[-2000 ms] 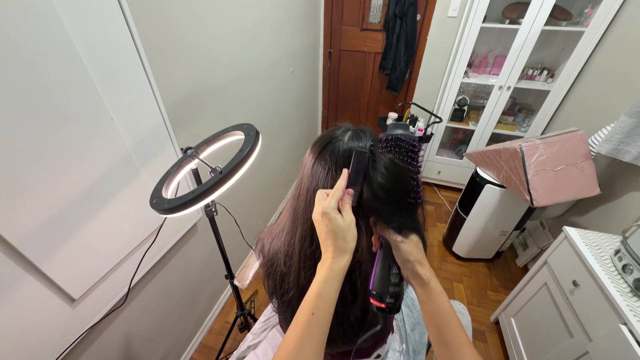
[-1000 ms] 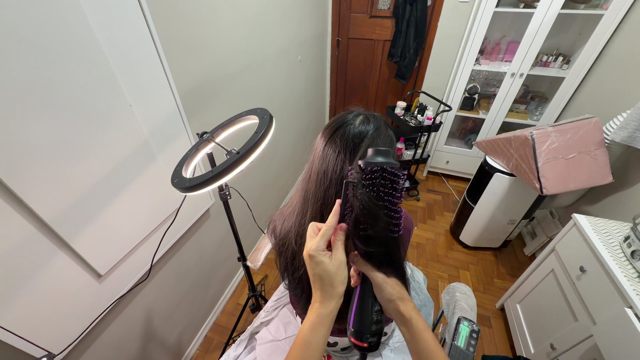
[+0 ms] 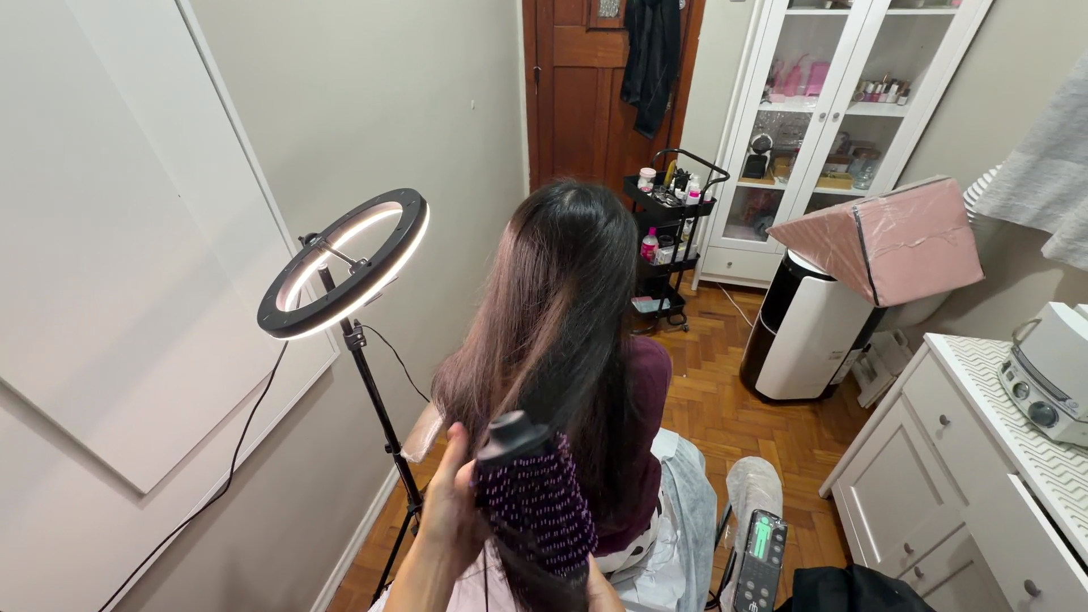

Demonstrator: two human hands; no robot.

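A black hot-air brush (image 3: 535, 501) with purple bristles stands upright at the lower middle, dark hair ends wrapped over its lower part. My right hand (image 3: 602, 588), mostly hidden behind that hair, holds the brush low down; its handle is out of sight. At the brush's left side is my left hand (image 3: 455, 501), thumb up and fingers partly hidden; whether it grips the comb or hair is unclear. A seated person with long dark hair (image 3: 561, 314) has their back to me, in a maroon top.
A lit ring light (image 3: 344, 263) on a tripod stands left, near the wall. Beyond the person is a black trolley (image 3: 671, 204) of bottles. At right are a white appliance (image 3: 799, 340) under a pink box (image 3: 918, 242), a white dresser (image 3: 901, 476) and a plastic-covered armrest (image 3: 752, 489).
The brush and both hands have moved down the hair, from near the head to its ends. Two seconds ago my left hand held a dark comb against the hair.
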